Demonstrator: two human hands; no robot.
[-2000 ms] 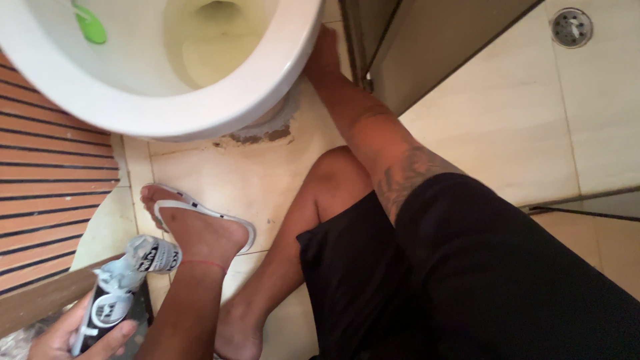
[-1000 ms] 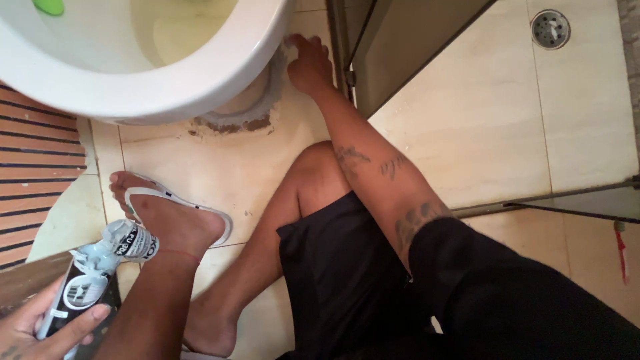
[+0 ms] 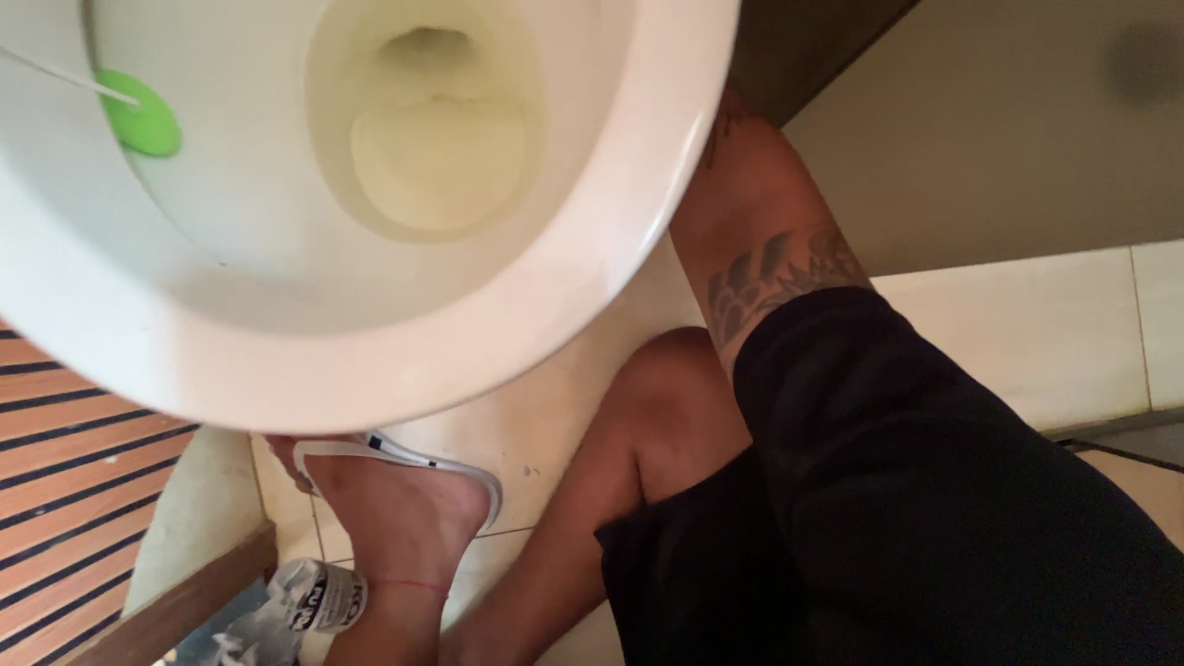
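A white toilet bowl [image 3: 435, 370] with yellowish water fills the upper left. My right arm reaches down beside its right side, and the hand is hidden behind the bowl's rim. My left hand is out of the frame. At the lower left, a crumpled plastic pouch with a printed end [image 3: 328, 597] shows beside my ankle; what holds it cannot be seen. A green toilet freshener [image 3: 143, 116] on a white hanger clings to the bowl's inner left wall.
My foot in a white flip-flop [image 3: 490, 490] stands below the bowl, with my bent knee to its right. An orange slatted mat [image 3: 74, 481] lies at the left. A dark panel [image 3: 980, 139] is at the upper right, over pale floor tiles.
The view has moved closer over the bowl. My right hand, seen near the toilet's base one second ago, is now hidden. My left hand, which held the pouch then, is out of frame.
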